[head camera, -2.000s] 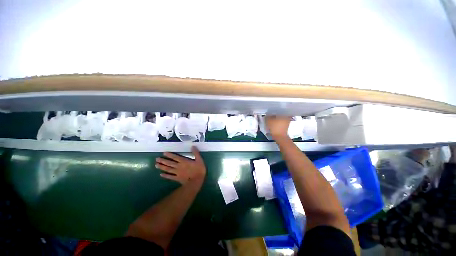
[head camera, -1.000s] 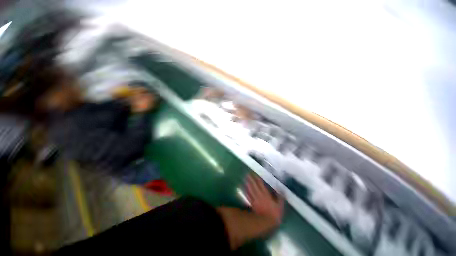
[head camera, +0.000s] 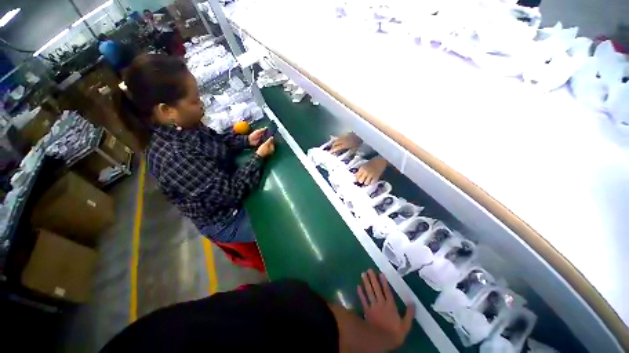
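Observation:
White pouches (head camera: 407, 241) stand in a close row behind the white rail (head camera: 355, 224), each showing a dark product (head camera: 461, 251) in its opening. My left hand (head camera: 383, 310) is open and empty, fingers spread, palm down by the near side of the rail at the lower middle. My right hand is not in view. Another person's two hands (head camera: 370, 170) reach from under the shelf to the far end of the row.
A person in a checked shirt (head camera: 196, 165) stands at the green worktop's (head camera: 293, 214) left edge, holding a small dark thing near an orange object (head camera: 241, 127). A white shelf with a brown edge (head camera: 441, 171) overhangs the row. Cartons (head camera: 62, 265) stand on the floor.
The view has swung left along the line and sharpened, showing the neighbouring person and the hall. My right hand, seen at the pouches two seconds ago, is out of view. My left hand remains open.

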